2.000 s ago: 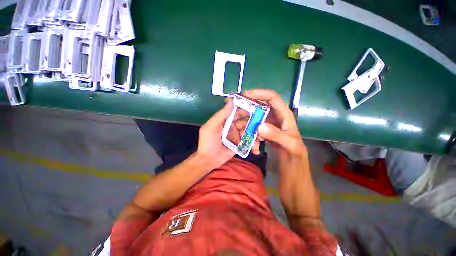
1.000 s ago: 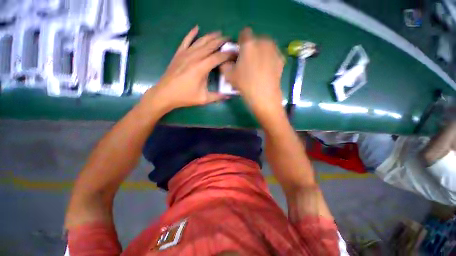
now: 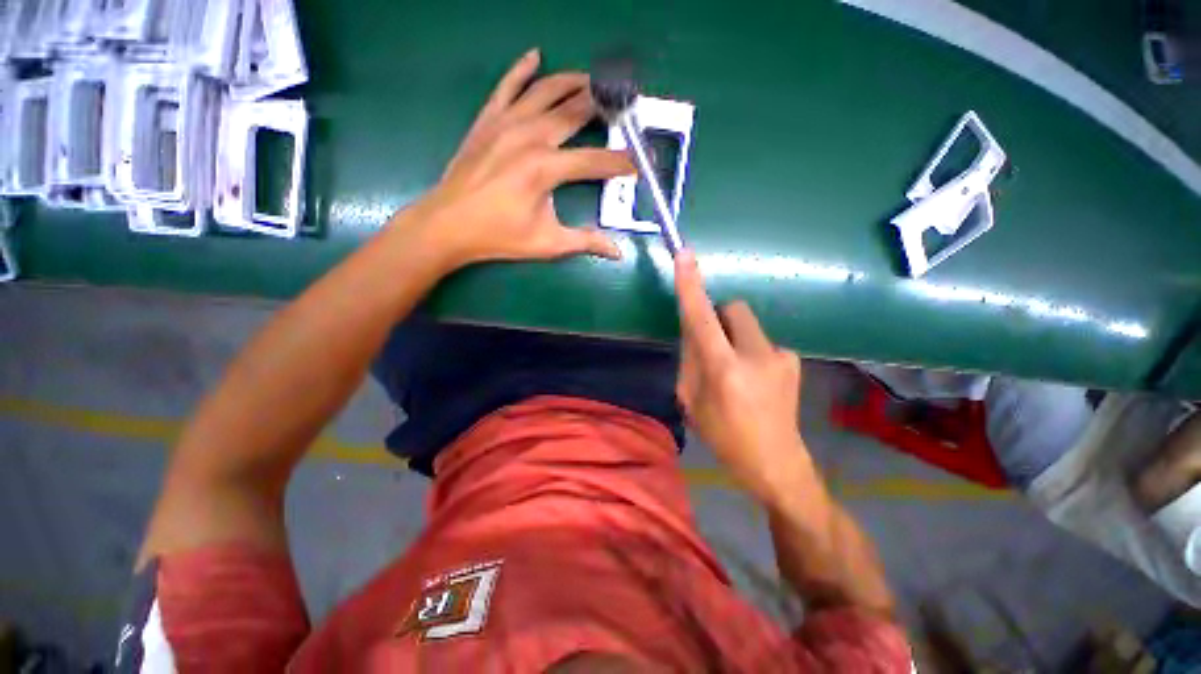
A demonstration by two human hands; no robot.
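A white housing (image 3: 616, 204) with a large window lies flat on the green bench in front of me. My left hand (image 3: 527, 178) is beside it on the left, fingers spread, with fingertips at its left edge. My right hand (image 3: 740, 382) grips the handle of the mallet (image 3: 656, 178). The dark, blurred mallet head is over the housing's upper left corner; whether it touches cannot be told. The mallet shaft crosses over the housing and hides part of it.
White front frames (image 3: 158, 132) stand in rows at the left of the green bench (image 3: 435, 53). Two crossed white frames (image 3: 948, 211) lie at the right. A pale rail (image 3: 1040, 79) curves behind them. A red stool (image 3: 929, 428) and a seated person (image 3: 1093, 461) are at the lower right.
The housing has gone from my hands down onto the bench. My right hand has let it go and taken the mallet, bringing its head left over the housing. My left hand has opened beside it.
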